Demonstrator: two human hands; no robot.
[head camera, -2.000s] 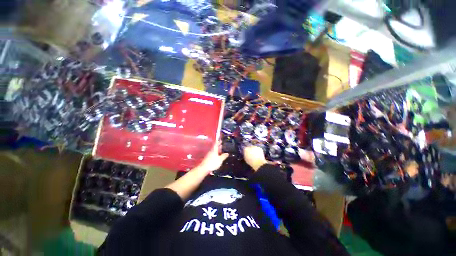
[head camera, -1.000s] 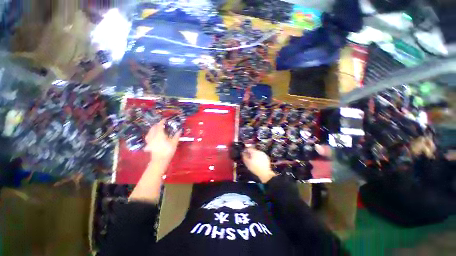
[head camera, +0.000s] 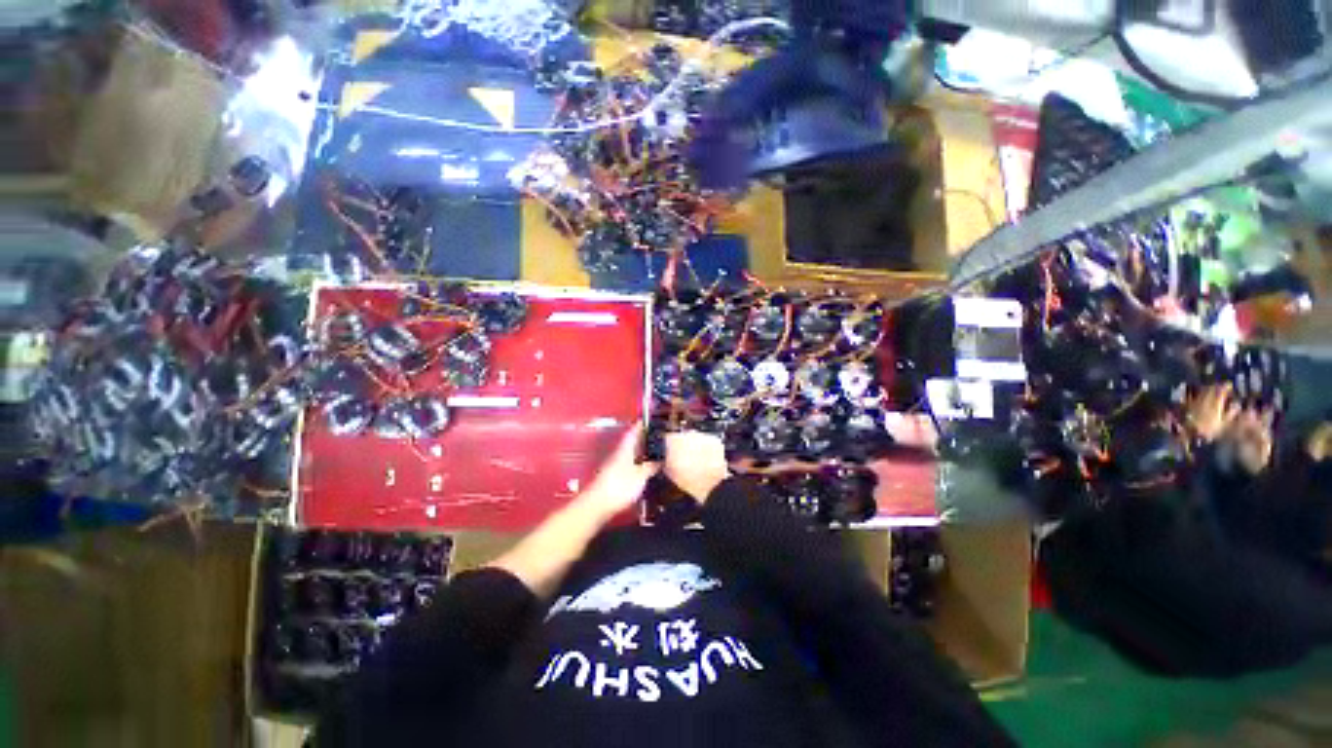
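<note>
My left hand (head camera: 621, 472) and my right hand (head camera: 695, 463) are close together at the right edge of the red mat (head camera: 504, 479). A small black camera head (head camera: 655, 443) shows between their fingertips, mostly hidden and blurred. Glossy black camera heads (head camera: 770, 380) with red-orange wires stand in rows just right of the mat, some with silvery ring faces. Several silvery LED light boards (head camera: 392, 345) with thin wires lie on the upper left of the mat. A larger tangled heap of light boards (head camera: 154, 395) lies to its left.
A pile of wired parts (head camera: 628, 161) lies behind the mat. A low box with dark contents (head camera: 855, 215) is behind the rows. White labels (head camera: 988, 339) are at right. Another person's hands (head camera: 1227, 427) work at far right. An open carton of black units (head camera: 351, 592) is below left.
My left hand was over the light boards on the mat one second ago and has come right, beside my right hand. My right hand has shifted slightly left in the picture. The view has also shifted.
</note>
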